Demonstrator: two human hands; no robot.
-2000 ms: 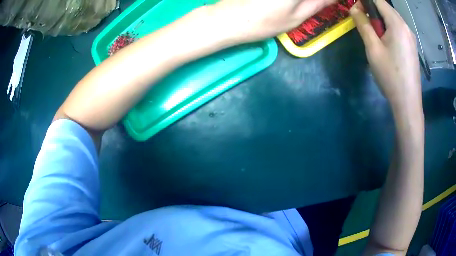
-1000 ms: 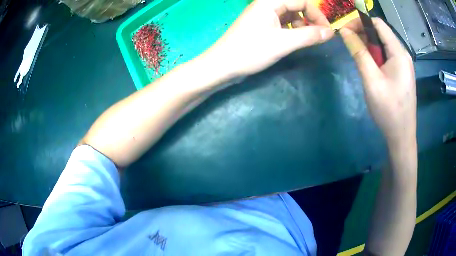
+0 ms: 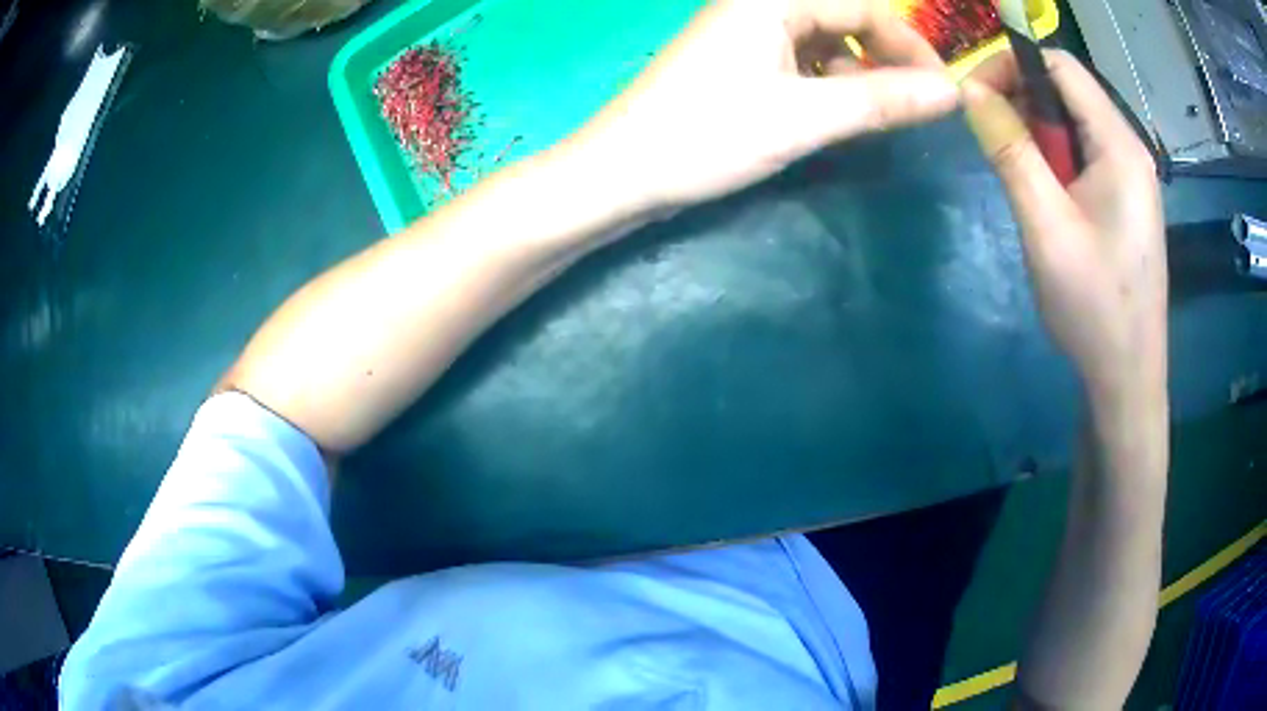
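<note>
My right hand (image 3: 1098,229) is closed around the red handle of dark-jawed pliers (image 3: 1042,104), upright in the fist, with a pale piece (image 3: 1017,18) at the tip. My left hand (image 3: 778,104) reaches across; its thumb tip meets or nearly meets my right fingertips. Whether a wire is pinched there is too small to tell. Behind the hands, a yellow tray (image 3: 989,53) holds a dense pile of red and black wires (image 3: 950,21). A green tray (image 3: 364,125) lies partly under my left forearm, with a looser red-black wire pile (image 3: 427,114) at its left end.
A grey-white metal box (image 3: 1148,70) stands at the upper right, with silver tubes (image 3: 1252,243) below it. White strips (image 3: 79,136) lie at left. A plastic-wrapped bundle (image 3: 285,11) is at the upper left edge. Blue crates (image 3: 1231,646) are at lower right, off the bench.
My left hand has moved from over the yellow tray's wires to my right fingertips. The view has shifted, showing more of the green tray's wire pile. The pliers stay in my right hand.
</note>
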